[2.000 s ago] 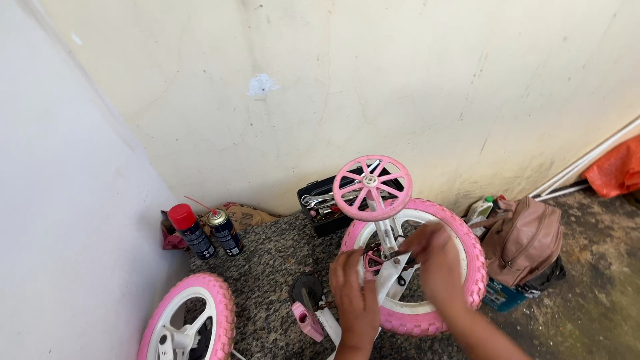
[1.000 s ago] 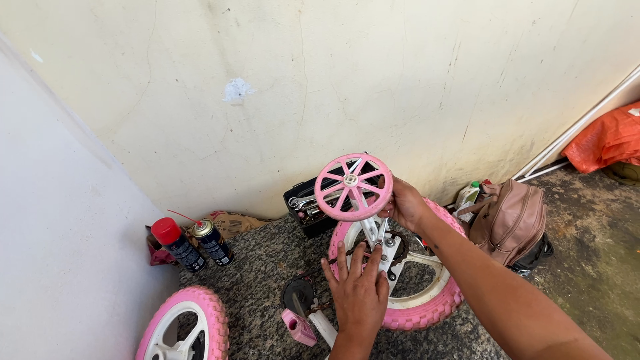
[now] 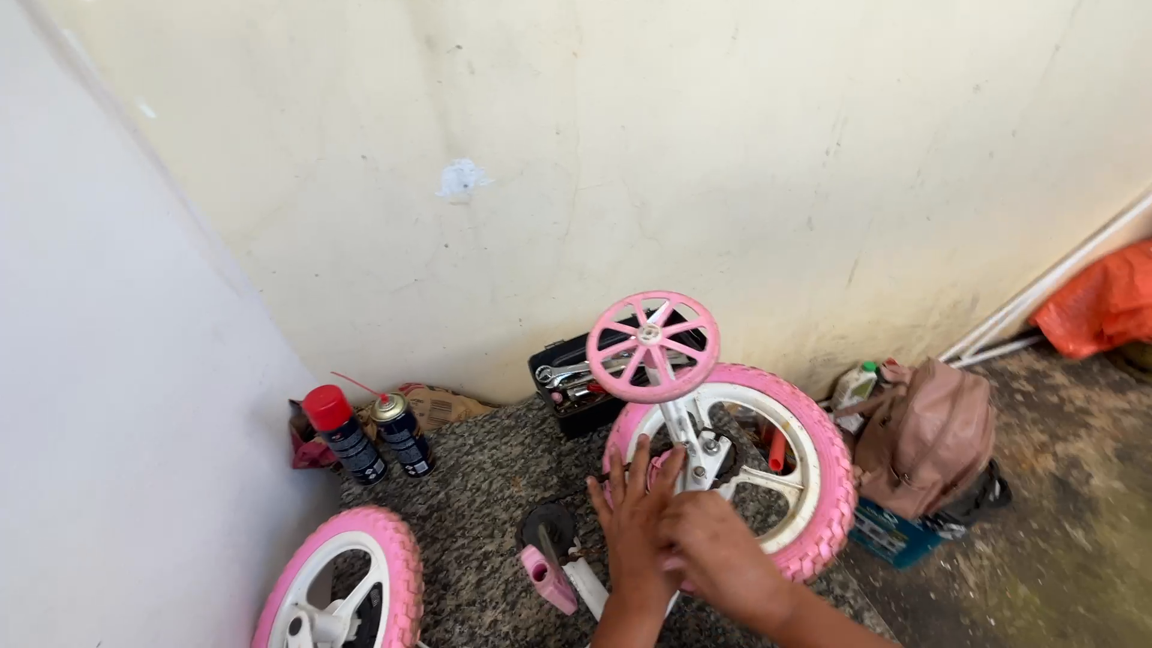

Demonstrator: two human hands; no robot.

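A child's bicycle with white frame parts lies on a speckled stone slab. My left hand (image 3: 637,526) rests with fingers spread over the frame beside the large pink-tired wheel (image 3: 832,486). Crossing over it near the wrist is my right hand (image 3: 715,549), its fingers curled; what they may hold is hidden. A pink training wheel (image 3: 652,382) stands up on a white bracket (image 3: 688,432) fastened with bolts near the large wheel's hub. The other pink-tired wheel (image 3: 407,576) is at the lower left. A pink frame part (image 3: 547,580) shows left of my hands.
A black toolbox (image 3: 589,418) with wrenches stands against the wall. Two spray cans, one red-capped (image 3: 346,436) and one with a red straw (image 3: 403,436), stand at the left. A pinkish backpack (image 3: 936,436), a bottle (image 3: 855,387) and an orange sheet (image 3: 1102,301) lie at the right.
My right hand has moved from beside the training wheel down and left, onto my left hand. The left hand remains near the bracket, and the training wheel stays on it.
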